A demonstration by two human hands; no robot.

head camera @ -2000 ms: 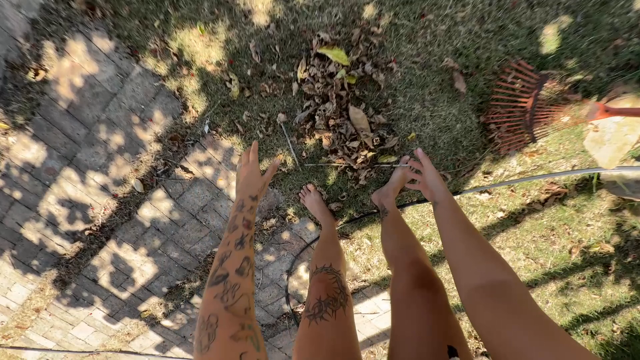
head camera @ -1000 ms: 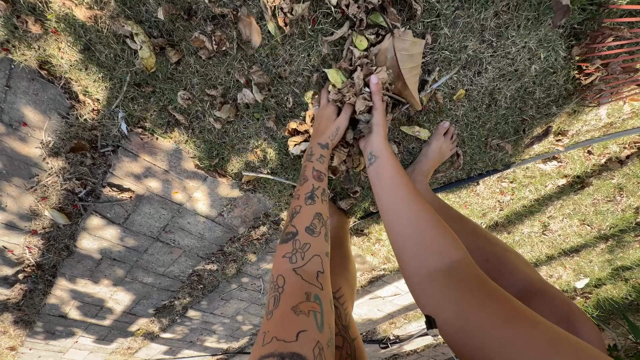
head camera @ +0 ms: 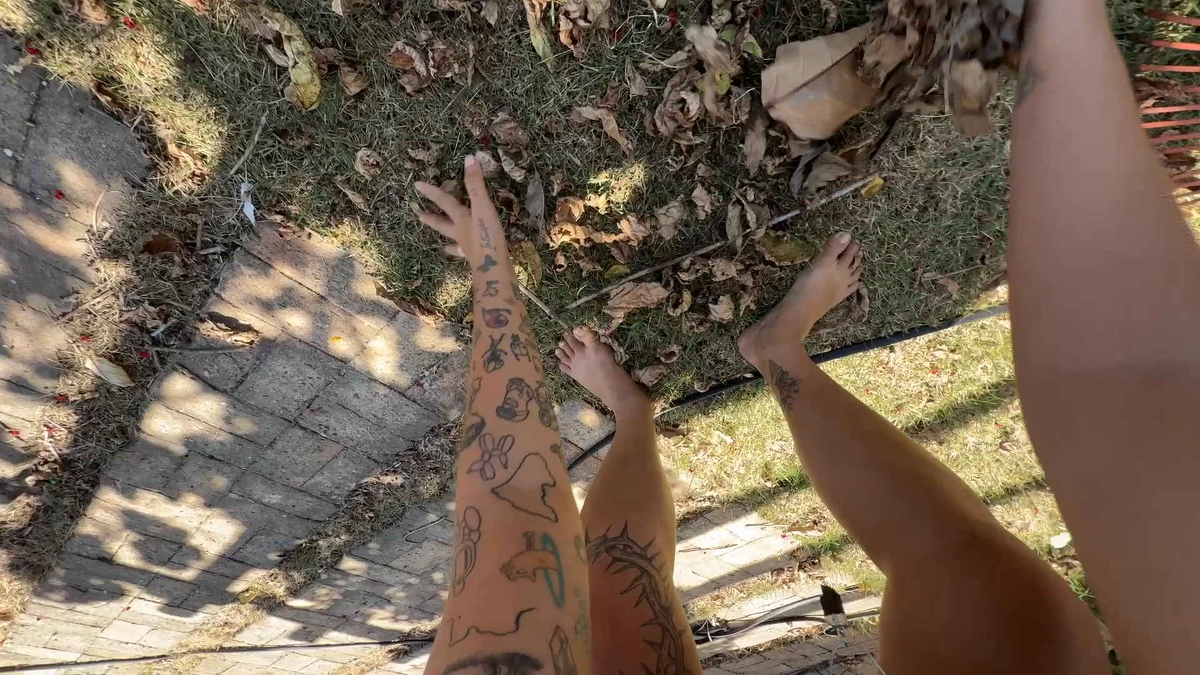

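My left hand [head camera: 461, 214] hangs over the grass left of centre, fingers spread, with nothing in it. At the top right my right hand is mostly beyond the frame's edge; its wrist shows beside a clump of dry brown leaves [head camera: 966, 56], and its fingers cannot be made out. A large tan leaf [head camera: 820, 84] sticks out to the left of the clump. Other curled dry leaves [head camera: 637, 298] lie scattered on the grass between the hands, along with a thin stick [head camera: 694, 255].
Brick paving [head camera: 309, 412] borders the grass on the left. A dark hose [head camera: 900, 337] runs behind my bare feet [head camera: 600, 370]. Red rake tines [head camera: 1172, 122] show at the right edge. Black cables and a dark brush-like object [head camera: 832, 605] lie near the bottom.
Both hands were together at the leaf pile a second ago. They have parted: the left is now empty at the left, the right is up at the top right by a clump of leaves.
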